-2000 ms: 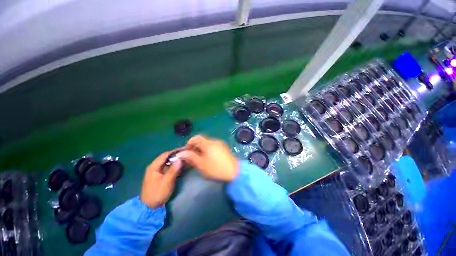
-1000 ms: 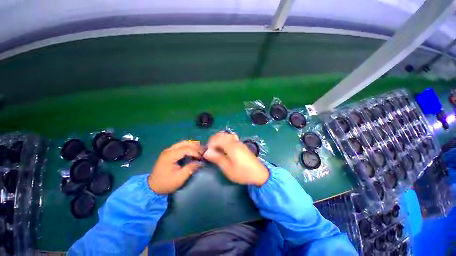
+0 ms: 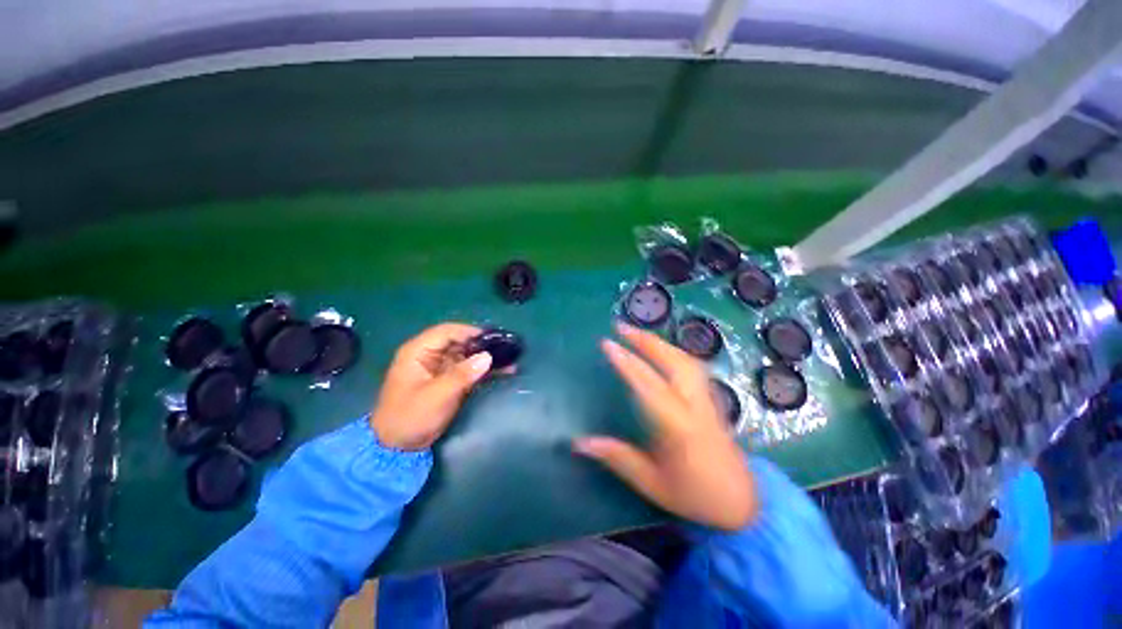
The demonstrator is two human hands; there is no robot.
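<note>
My left hand (image 3: pixel 431 383) holds a round black part (image 3: pixel 501 348) by its edge between thumb and fingers, a little above the green bench. My right hand (image 3: pixel 674 424) is to its right with thumb and fingers spread, holding nothing, and partly covers a black part behind it. A single black disc (image 3: pixel 516 281) lies on the bench beyond my left hand. Several black discs on clear film (image 3: pixel 647 305) lie to the right of it. A group of black discs (image 3: pixel 218 394), some overlapping, lies left of my left hand.
A blister tray of discs (image 3: pixel 972 356) lies at the right below a slanted white post (image 3: pixel 947 141). More filled trays (image 3: pixel 911 541) are at the lower right. Another tray (image 3: pixel 62 455) stands at the left edge. A blue bin (image 3: pixel 1084 252) is at the far right.
My right hand has moved right, away from my left hand, and opened. My left hand still holds a black part, now more visible. The view has shifted, so the bench things appear displaced.
</note>
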